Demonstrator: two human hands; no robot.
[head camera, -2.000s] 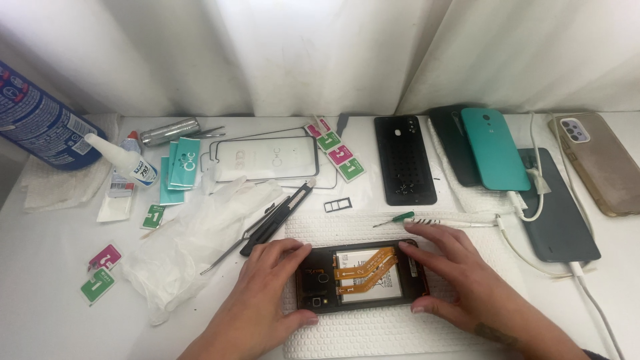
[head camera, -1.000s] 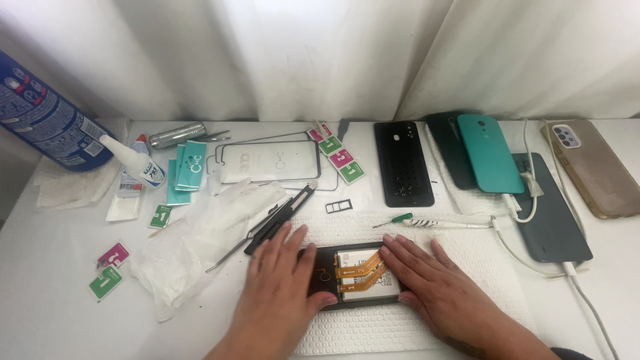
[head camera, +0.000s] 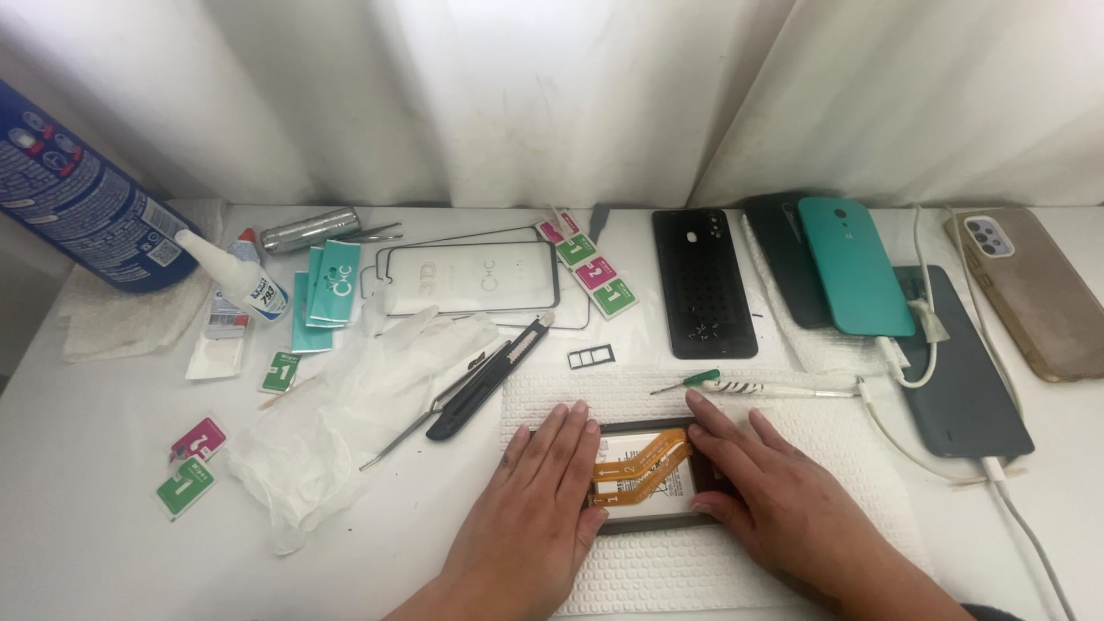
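An opened smartphone (head camera: 647, 474) lies lengthwise on a textured white paper towel (head camera: 664, 573), its battery and orange flex cables showing. My left hand (head camera: 526, 504) lies flat over the phone's left end and hides it. My right hand (head camera: 772, 483) rests on the right end, thumb at the near edge and fingers at the far edge. Just beyond the phone are a small green-handled screwdriver (head camera: 690, 381), a white patterned tool (head camera: 776, 388) and a black SIM tray (head camera: 591, 355). A black utility knife (head camera: 487, 379) and metal tweezers (head camera: 431, 414) lie to the left.
A black phone back cover (head camera: 703, 285) holds tiny screws. Right are a teal phone (head camera: 856, 266), a dark phone (head camera: 966, 371) with white cables and a cased phone (head camera: 1035, 293). Left are a crumpled plastic glove (head camera: 328, 440), glue bottle (head camera: 241, 280), blue can (head camera: 95, 198) and screen glass (head camera: 470, 276).
My left hand has moved from gripping the phone's left edges to lying flat across that end. My right hand has shifted its fingers onto the right end.
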